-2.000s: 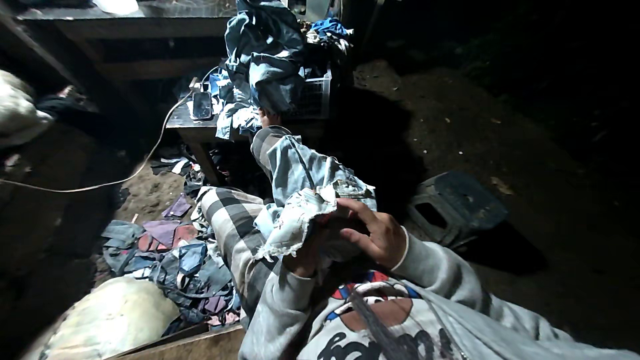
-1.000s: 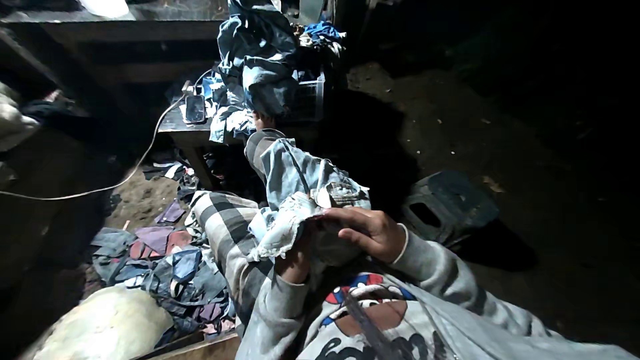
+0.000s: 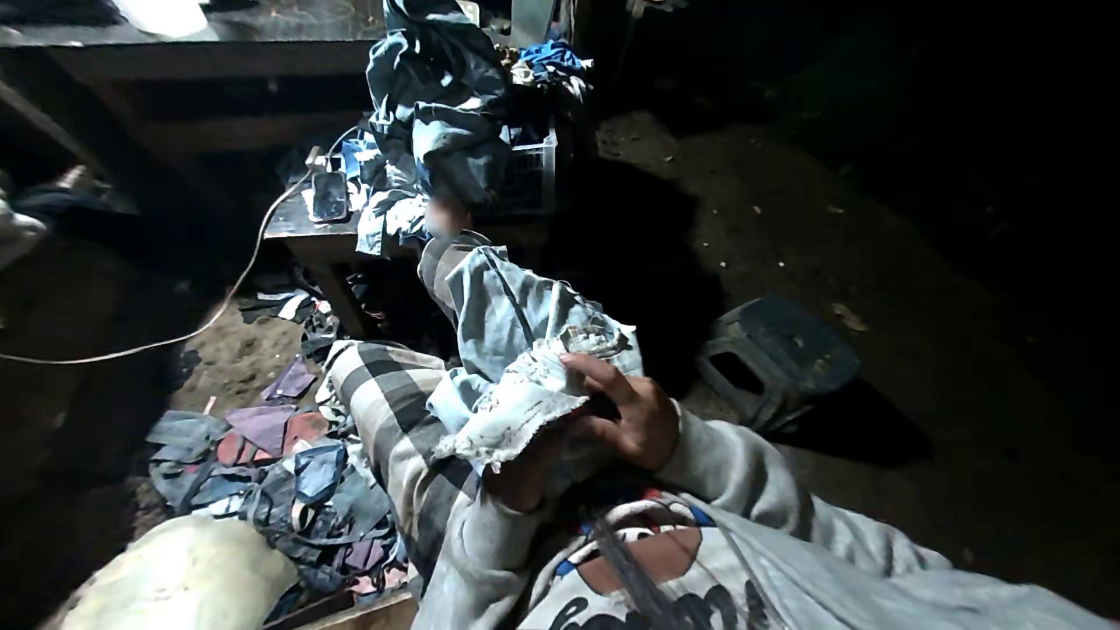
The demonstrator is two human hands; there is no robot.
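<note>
A piece of light blue denim (image 3: 494, 302) with frayed edges lies across my lap and leg. My right hand (image 3: 634, 416) is on its near right side, thumb and fingers bent at a ragged fold. Below the pale frayed flap is my left hand (image 3: 525, 472), mostly hidden by the cloth and in shadow, so its fingers do not show. Plaid trousers (image 3: 385, 385) cover my legs beneath the denim.
Dark denim (image 3: 437, 105) is heaped by a plastic crate (image 3: 534, 175). A phone (image 3: 329, 195) rests on a low wooden bench (image 3: 289, 223), near a cable (image 3: 254, 254). Fabric scraps (image 3: 324, 481) cover the ground at left. A plastic container (image 3: 779, 359) stands at right.
My right hand's fingers have shifted slightly over the frayed edge of the denim. The cloth remains across my lap.
</note>
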